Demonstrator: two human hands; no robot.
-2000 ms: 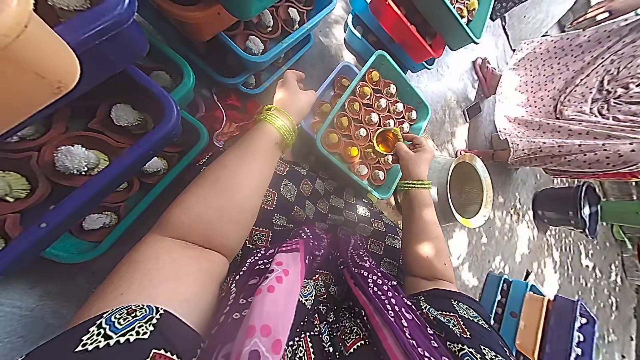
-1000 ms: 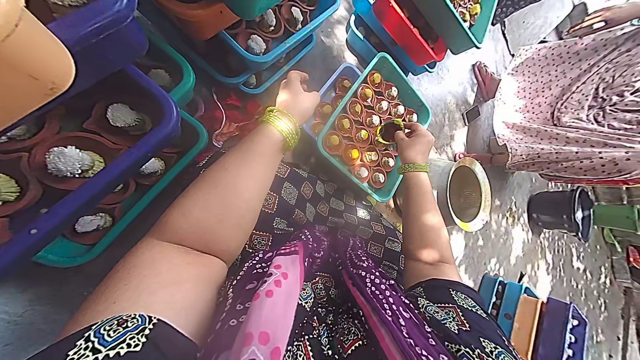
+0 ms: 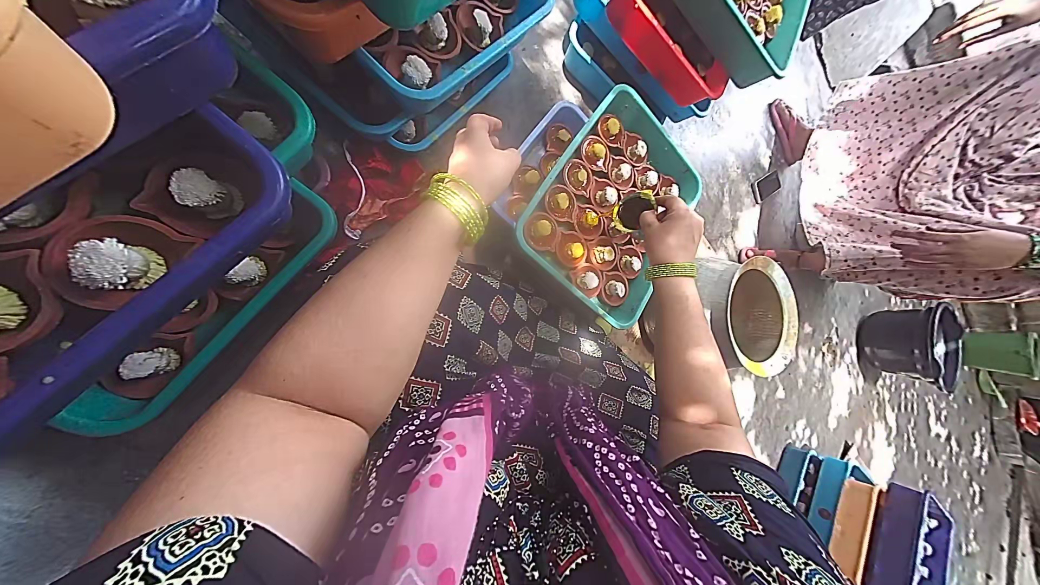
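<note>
My right hand (image 3: 673,229) grips a small round cup (image 3: 634,212) with a dark inside and a yellow-stained rim, held over a green plastic tray (image 3: 530,248). Rows of small clay lamps (image 3: 577,175) fill this tray, some with yellow contents and others with white tops. Beneath its left side shows a blue-violet tray (image 3: 573,116) with more clay lamps. Left of both trays is my left hand (image 3: 483,160), its fingers curled near the blue-violet tray's edge; whether it touches that edge I cannot tell.
Stacked trays (image 3: 284,195) of larger clay lamps stand at left, more trays (image 3: 650,61) at the top. Right of my wrist is a metal pot (image 3: 764,317), with a black bucket (image 3: 906,345) beyond. A person in a dotted pink garment (image 3: 918,179) sits at right; a phone (image 3: 766,187) lies nearby.
Two seconds ago the cup showed orange-yellow liquid; now its inside looks dark and it appears tilted. My right hand has shifted slightly, still over the green tray. My left hand has hardly moved.
</note>
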